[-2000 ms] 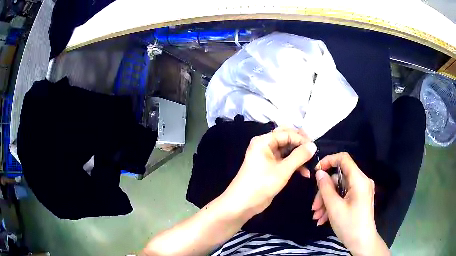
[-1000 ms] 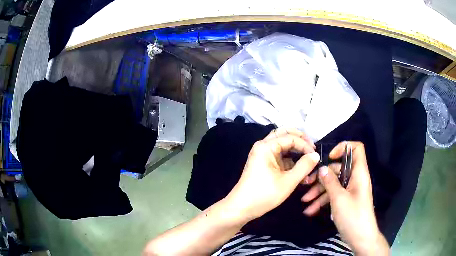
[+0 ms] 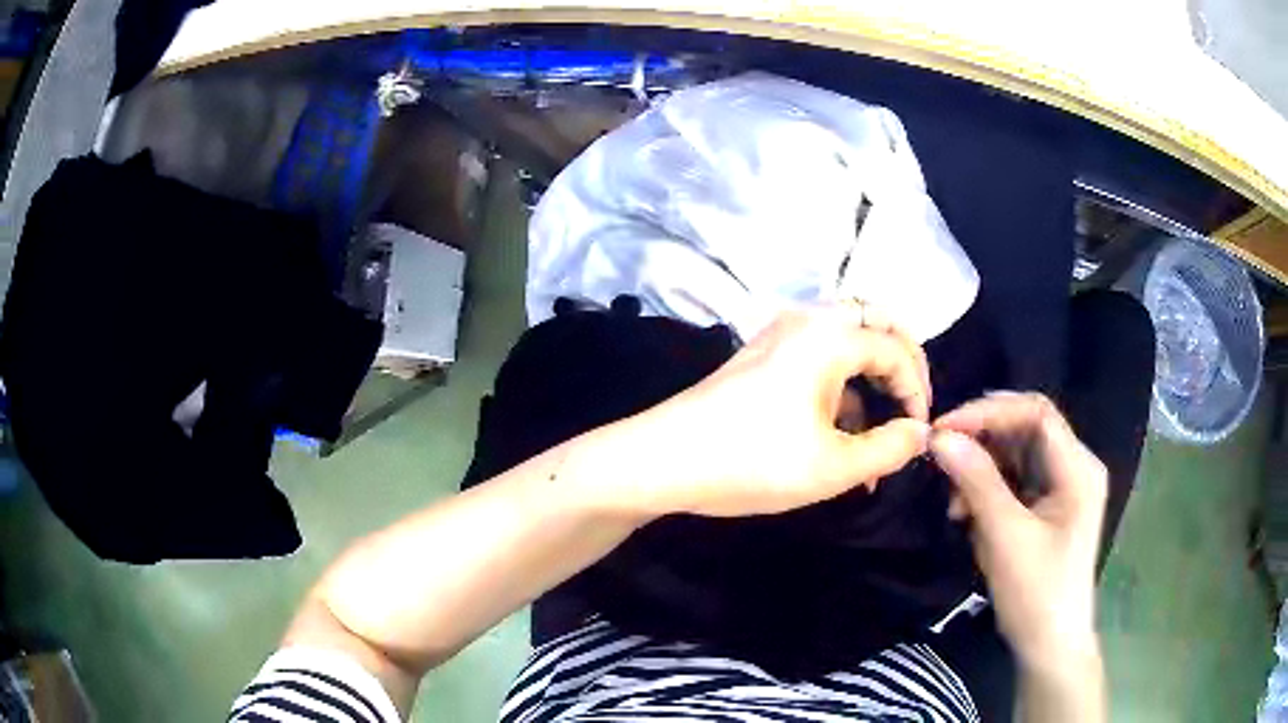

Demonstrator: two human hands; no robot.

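A black garment [image 3: 607, 381] lies over my lap, with a bundle of white cloth [image 3: 706, 198] beyond it. My left hand [image 3: 833, 424] is above the garment, its thumb and forefinger pinched together. My right hand [image 3: 1031, 487] is beside it at the right, its thumb and forefinger tips meeting my left fingertips. Whatever is between the fingertips is too small or blurred to make out. A dark, blurred shape shows inside my curled right fingers; I cannot tell what it is. Several small dark bumps show on the garment's far edge.
A white table edge [image 3: 791, 31] curves across the top. Another black cloth [image 3: 156, 353] hangs at the left, beside a pale box [image 3: 421, 300] and a blue basket [image 3: 328, 156]. A clear mesh waste basket [image 3: 1201, 339] stands at the right on the green floor [image 3: 410, 494].
The view has shifted, and the lap and hanging cloth sit further left. My left forearm lies flatter across my lap. My fingertips have come together; the slim dark tool is no longer distinct.
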